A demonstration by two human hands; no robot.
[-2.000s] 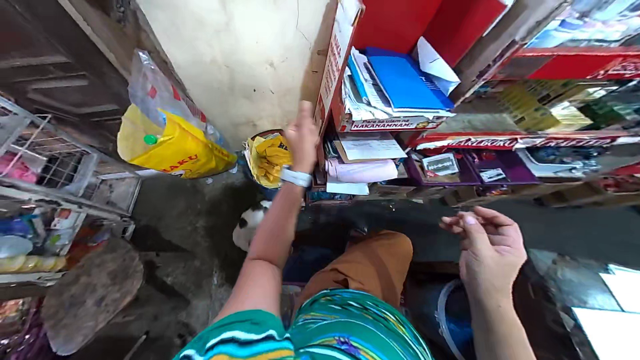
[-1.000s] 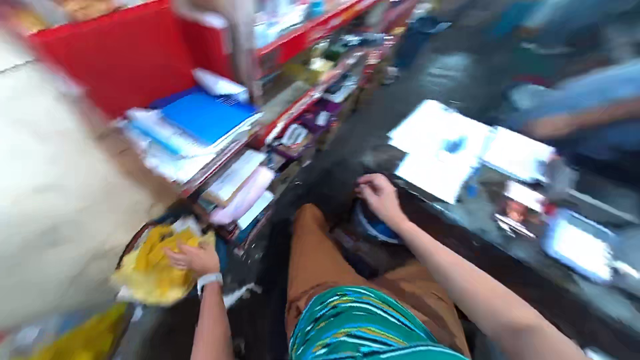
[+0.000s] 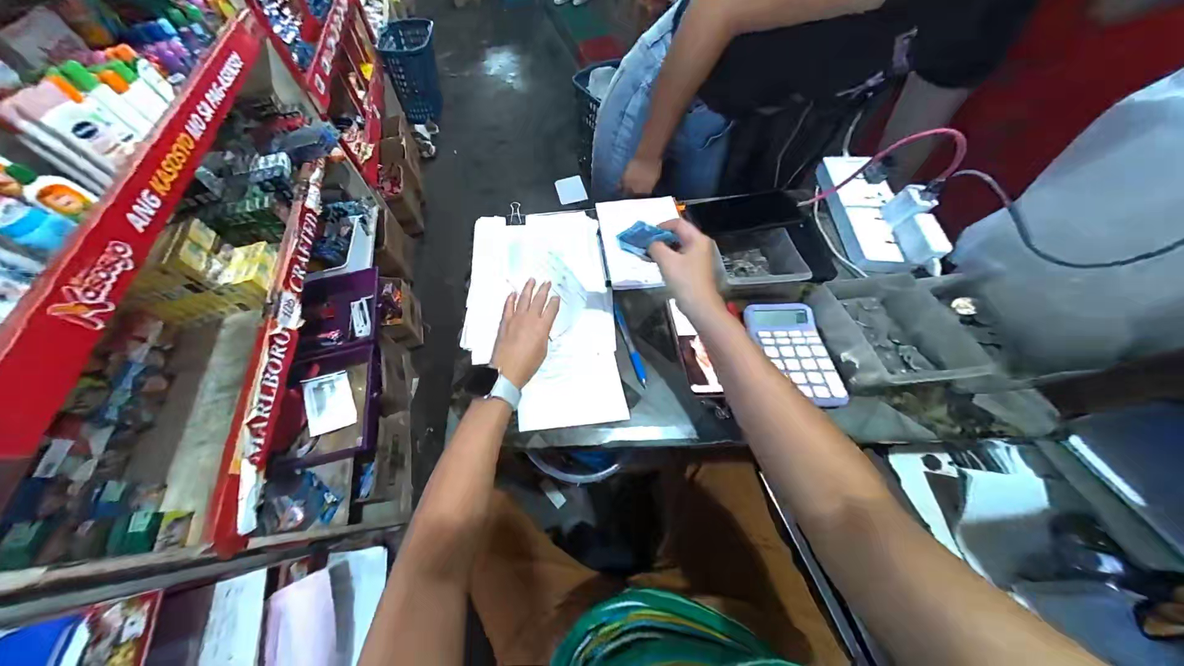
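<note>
My left hand [image 3: 527, 333], with a watch on the wrist, lies spread on a stack of white papers [image 3: 573, 388] on the dark counter. A binder clip [image 3: 516, 215] sits at the stack's top edge. My right hand [image 3: 683, 259] pinches a small blue item [image 3: 642, 238], possibly a folded packet, above a white notepad [image 3: 629, 268]. A blue pen [image 3: 631, 347] lies between the papers and a phone [image 3: 694, 350]. Right of the phone is a lilac calculator [image 3: 795, 353]. A clear tray of coins [image 3: 760, 254] is just right of my right hand.
Grey compartment trays [image 3: 888, 333] hold coins. A white power strip [image 3: 860, 217] with cables lies at the back right. A person in jeans [image 3: 638, 102] stands behind the counter. Red-edged store shelves [image 3: 166, 185] run along the left. Blue baskets [image 3: 412, 69] stand on the floor beyond.
The view has swung to the counter. My left hand was at yellow plastic in a bin and now rests on the papers. My right hand has moved over the notepad and now holds the blue item.
</note>
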